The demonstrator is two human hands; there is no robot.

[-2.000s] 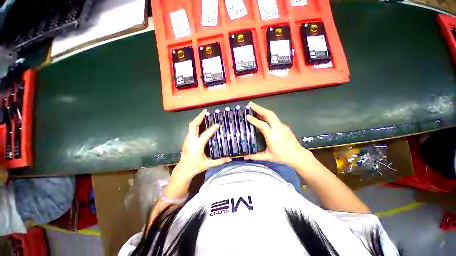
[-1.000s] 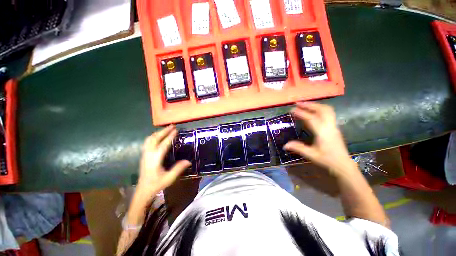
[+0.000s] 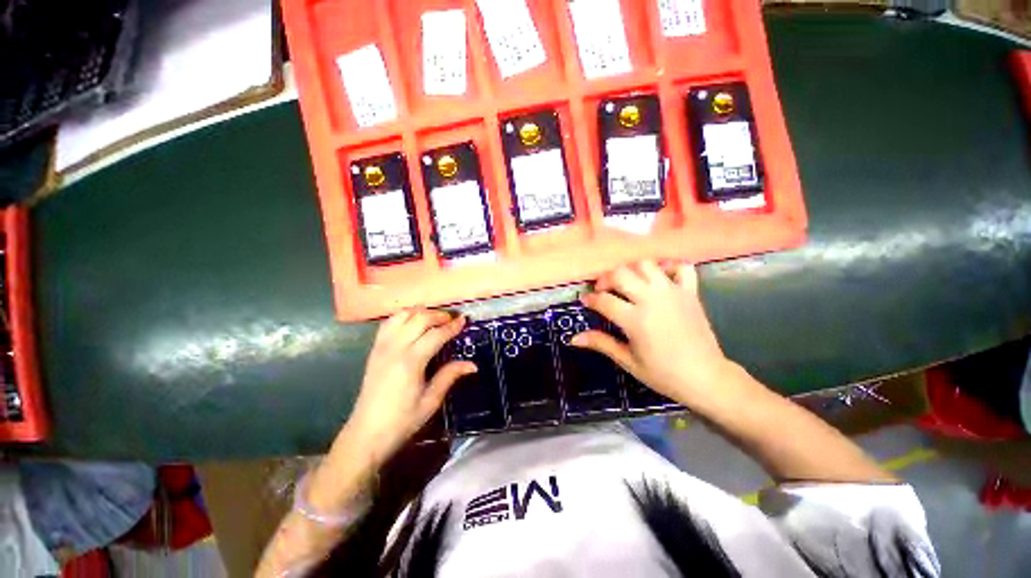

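Observation:
A row of several black closed flip phones (image 3: 531, 384) lies flat, side by side, on the green bench's front edge, with ring-like circles near their far ends. My left hand (image 3: 409, 373) is around the left end of the row, thumb and fingers on the phone there. My right hand (image 3: 656, 330) is around the right end and covers part of the phones there. Just beyond is a red-orange tray (image 3: 565, 266). Its near pockets hold phone backs with white labels and gold spots (image 3: 538, 169); its far pockets hold white slips (image 3: 444, 52).
Part of another red tray (image 3: 25, 327) stands at the left edge, and a corner of one (image 3: 1021, 77) shows at the far right. A dark tray (image 3: 57, 57) and a white board (image 3: 187, 79) lie at upper left. The green bench (image 3: 181, 226) curves across.
The phones stood on edge between my hands, then lay flat and slightly spread. Now they lie closer together with circles showing, and my hands are nearer each other.

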